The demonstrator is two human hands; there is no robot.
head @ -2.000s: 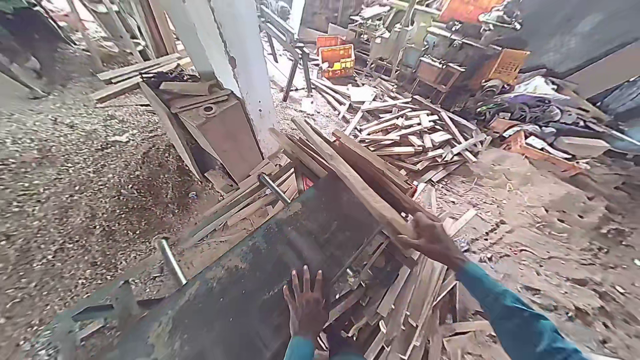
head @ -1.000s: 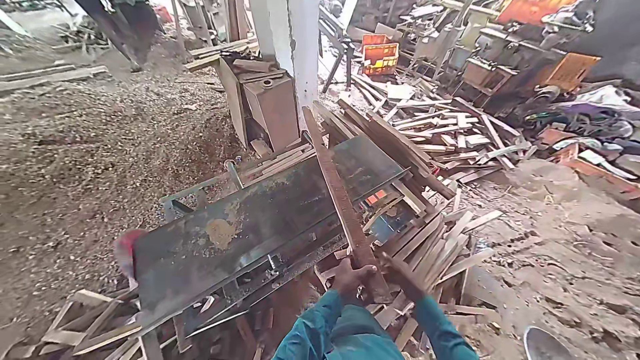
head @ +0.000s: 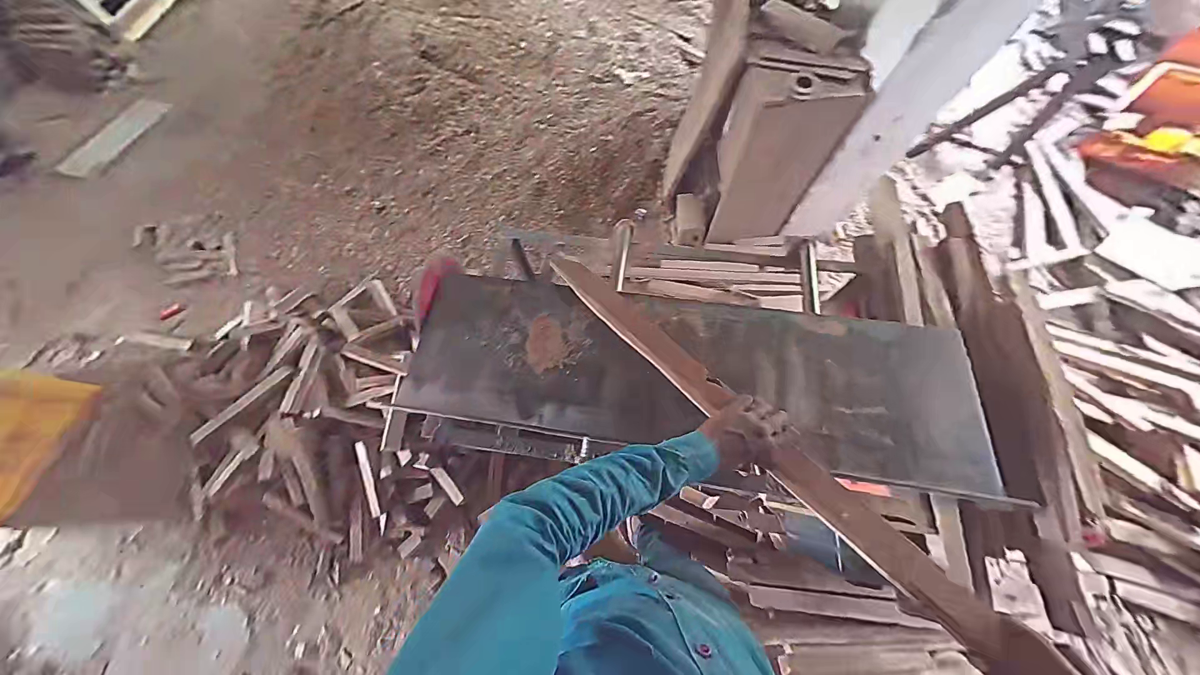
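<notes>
A long rough wooden plank [head: 844, 516] runs diagonally over the dark metal tabletop [head: 881, 394] and out toward the lower right corner. My left hand [head: 750, 431] grips it near its middle, above the table's near edge. The plank's far end lies over the upper left part of the table. I do not see my right hand; the lower right end of the plank is blurred. Sawdust [head: 546, 343] sits in a small patch on the metal, left of the plank.
Wood offcuts [head: 300, 375] are heaped left of the table, and more timber strips [head: 1125, 394] lie to the right. Beyond the table are metal bars [head: 622, 255], a wooden box [head: 787, 141] and a pale pillar [head: 923, 94]. A red object [head: 434, 289] touches the table's left end.
Both hands were together on the plank's near end a second ago; my left hand is now farther along it. The plank has moved left across the table. The view has swung left.
</notes>
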